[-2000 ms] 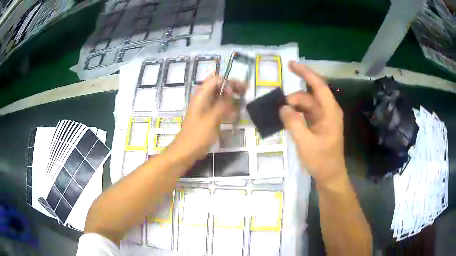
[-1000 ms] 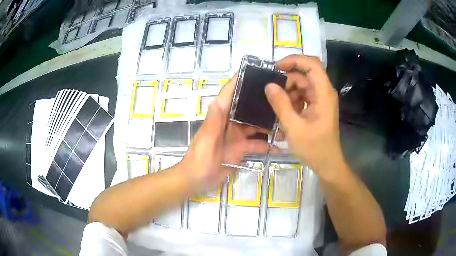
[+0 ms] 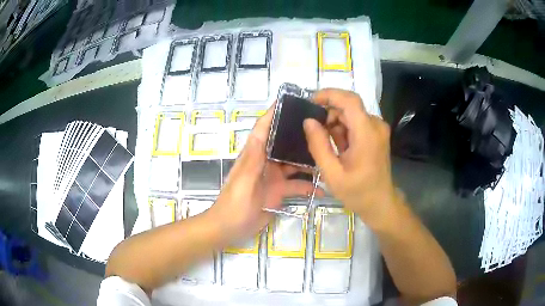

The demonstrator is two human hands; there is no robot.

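My left hand [image 3: 248, 173] holds a phone middle frame [image 3: 289, 89] from its left side and from below, above the blister tray [image 3: 146, 72]. A black sticker [image 3: 291, 130] lies over the upper window of the frame. My right hand [image 3: 352, 149] is at the frame's right edge, with its thumb on the sticker's right part and its fingers curled behind that edge. The lower window of the frame is open and my left fingers show through it. A sticker strip [image 3: 201, 175] with black squares lies across the tray, partly hidden by my left hand.
A fanned sticker sheet stack [image 3: 89, 185] lies at left. A crumpled black film pile [image 3: 485, 128] and white empty backing sheets [image 3: 515, 194] lie at right. Yellow-edged frames [image 3: 333, 51] and black-edged frames [image 3: 254, 51] sit in the tray. Another tray [image 3: 110, 36] is beyond, upper left.
Since two seconds ago, the black sticker, then held apart in my right hand, has come onto the frame in my left hand. Over the last second, the hands and frame have moved slightly down-left in view.
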